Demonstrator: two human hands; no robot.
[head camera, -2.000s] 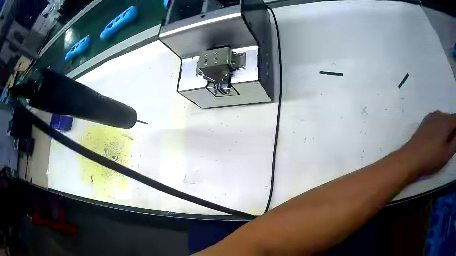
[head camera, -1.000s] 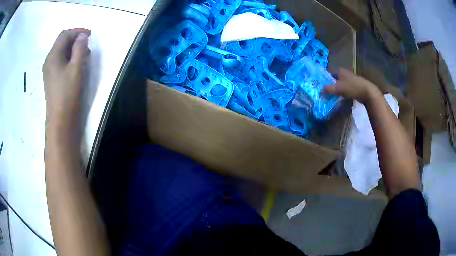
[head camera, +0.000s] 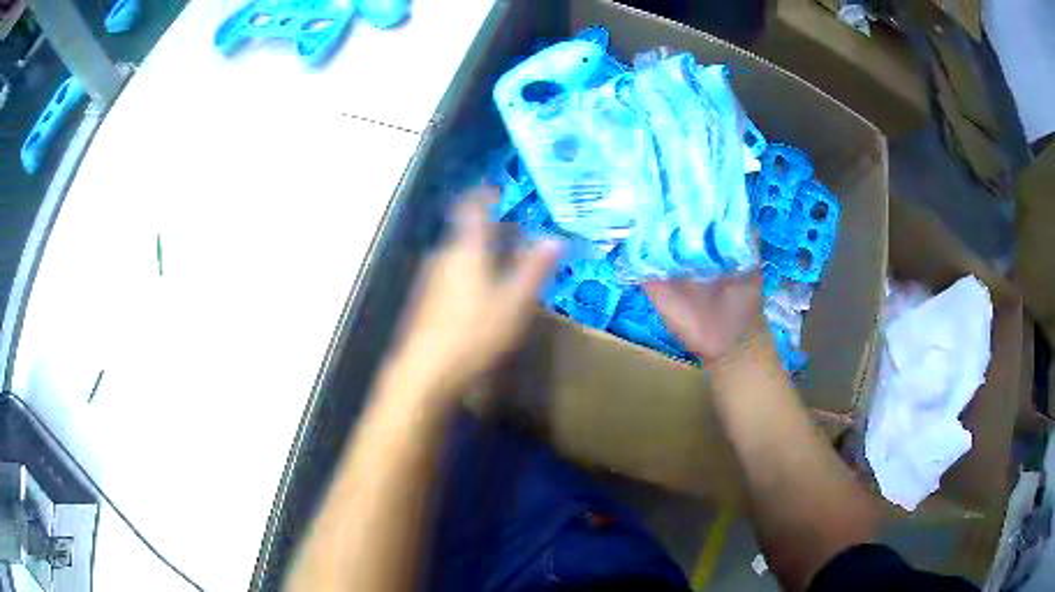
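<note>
My right hand (head camera: 712, 312) holds a stack of several blue controller shells in clear, shiny plastic film (head camera: 648, 162) from below, above the open carton. Its fingers are partly hidden under the stack. My left hand (head camera: 480, 283) is blurred, at the carton's near left edge, just left of the stack. Its thumb and fingers are apart, and I see nothing held in it. Loose blue shells (head camera: 798, 214) lie heaped in the brown carton (head camera: 625, 405), under and around the stack.
The white bench (head camera: 231, 301) is on the left, with blue shells (head camera: 295, 23) at its far end and short dark marks. Crumpled white sheet (head camera: 931, 387) lies in a side carton on the right. The silver feeder (head camera: 46, 544) is at the lower left.
My right hand has brought up a stack of film-wrapped shells. My left hand has moved from the bench to the carton. Shells now show on the bench's far end; the white piece on the heap no longer shows.
</note>
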